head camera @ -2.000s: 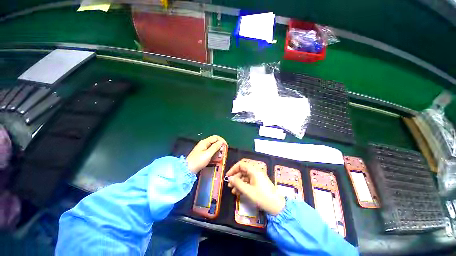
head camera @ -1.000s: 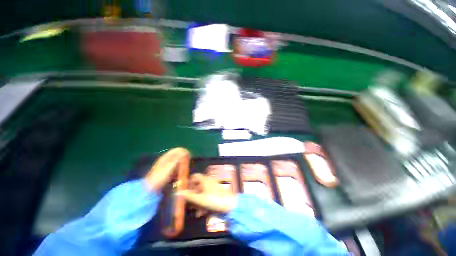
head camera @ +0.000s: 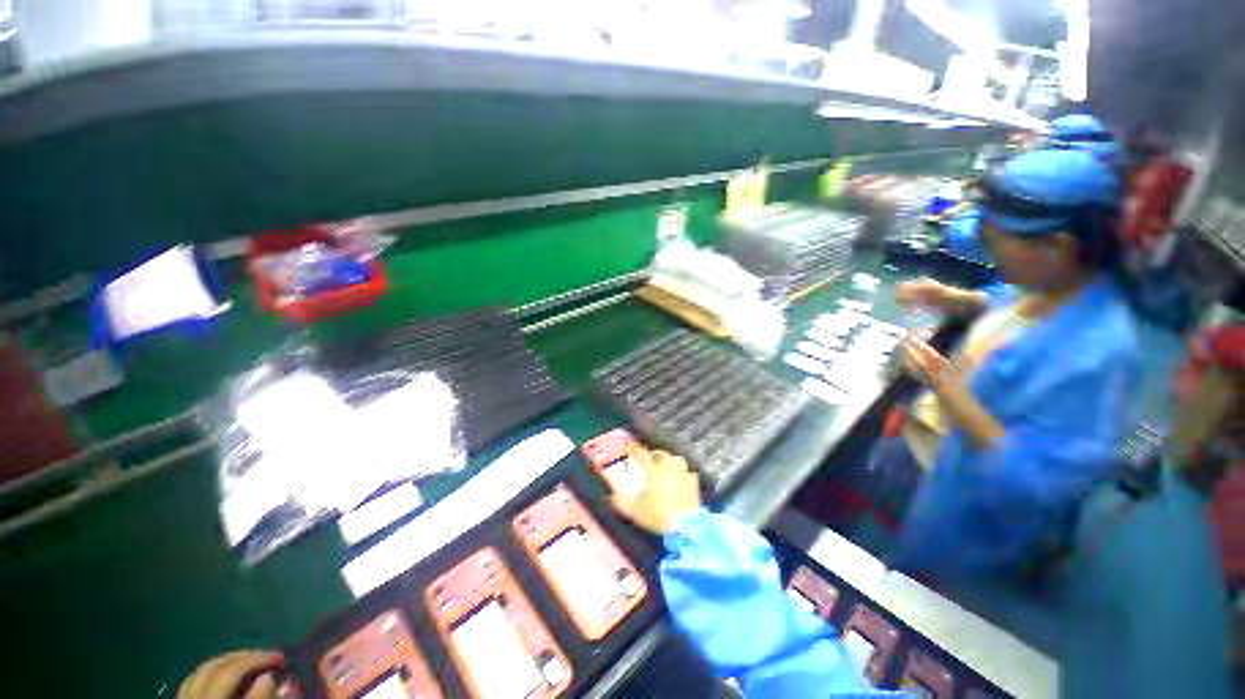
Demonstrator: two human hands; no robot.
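Note:
My right hand (head camera: pixel 661 492) is on the orange-red phone housing (head camera: pixel 619 462) that lies apart at the right end of the row, its fingers over the lower part. My left hand (head camera: pixel 232 676) is cut off by the bottom edge at the lower left, beside a dark edge of something; its hold is unclear. Between them the black housing tray (head camera: pixel 516 564) holds several orange-red housings (head camera: pixel 579 561) with white centres. No tweezers can be made out.
The blister tray (head camera: pixel 703 403) lies beyond my right hand. A white strip (head camera: pixel 458 508), plastic bag (head camera: pixel 335 444) and black gridded tray (head camera: pixel 471 372) lie behind the housings. A red bin (head camera: pixel 317 273) stands at the back. A second housing tray (head camera: pixel 874 631) is low right. A co-worker (head camera: pixel 1024 369) works at right.
The view has swung right, bringing co-workers into sight. My right hand has left the leftmost housing for the separate one at right. My left hand is now mostly out of the picture.

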